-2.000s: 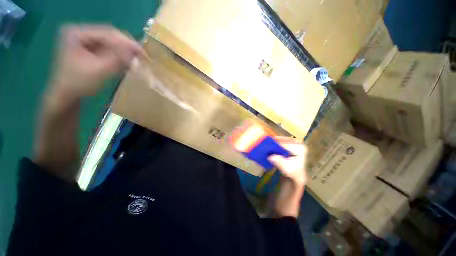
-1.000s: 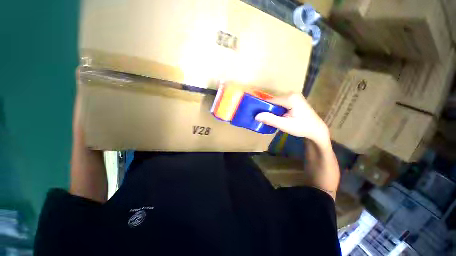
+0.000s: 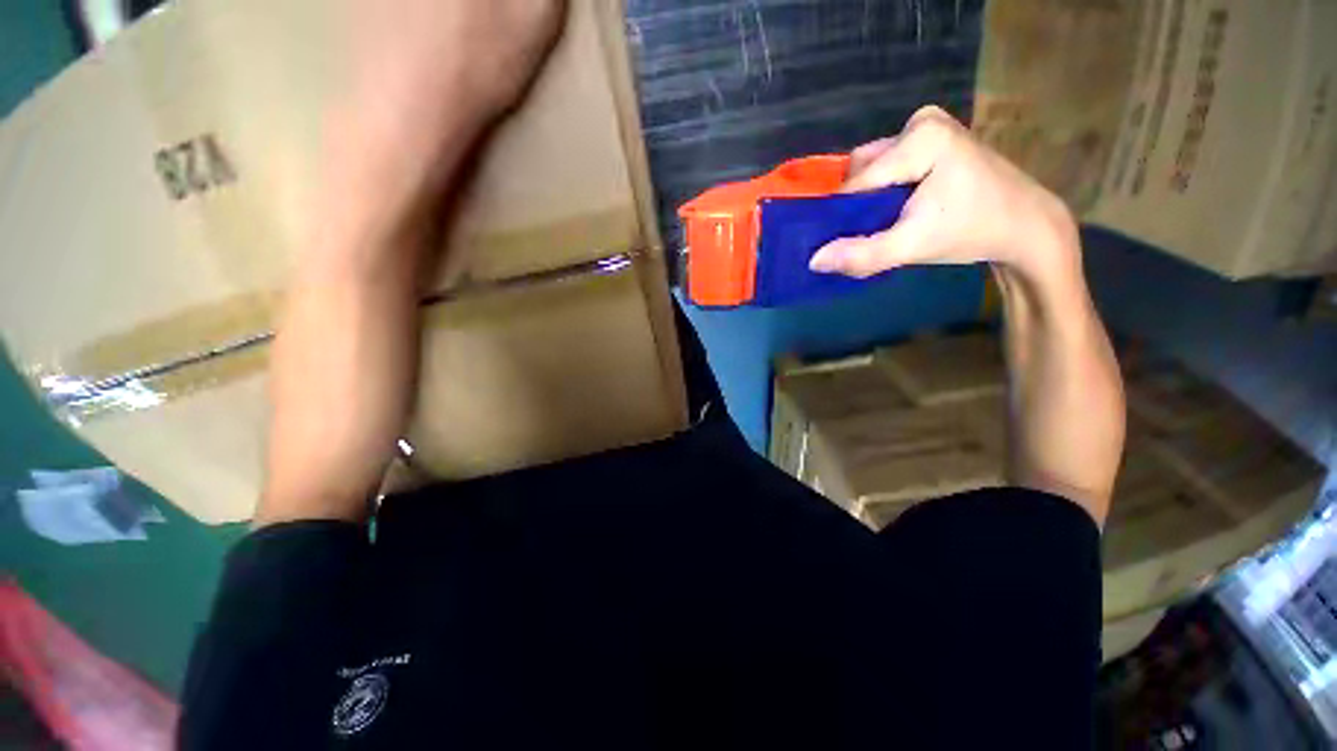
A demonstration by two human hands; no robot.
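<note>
A closed brown carton [image 3: 543, 360] printed "V28" lies in front of me, with shiny clear tape along its centre seam. My left hand [image 3: 440, 88] reaches across the carton's top; its fingers are cut off by the upper edge, so I cannot tell if it holds anything. My right hand [image 3: 946, 206] grips the orange and blue tape dispenser [image 3: 799, 242] just beyond the carton's right end, level with the seam.
The green belt [image 3: 88, 587] is at the left with a clear pouch [image 3: 88, 506] on it. A dark film-covered surface [image 3: 821, 74] lies ahead. Other cartons stand at the upper right [image 3: 1158, 132] and in a stack [image 3: 938, 426] at the lower right.
The dispenser has moved from the carton's top to past its right end. My left hand has moved from the far left end onto the top. Tape now runs along the seam to the right end.
</note>
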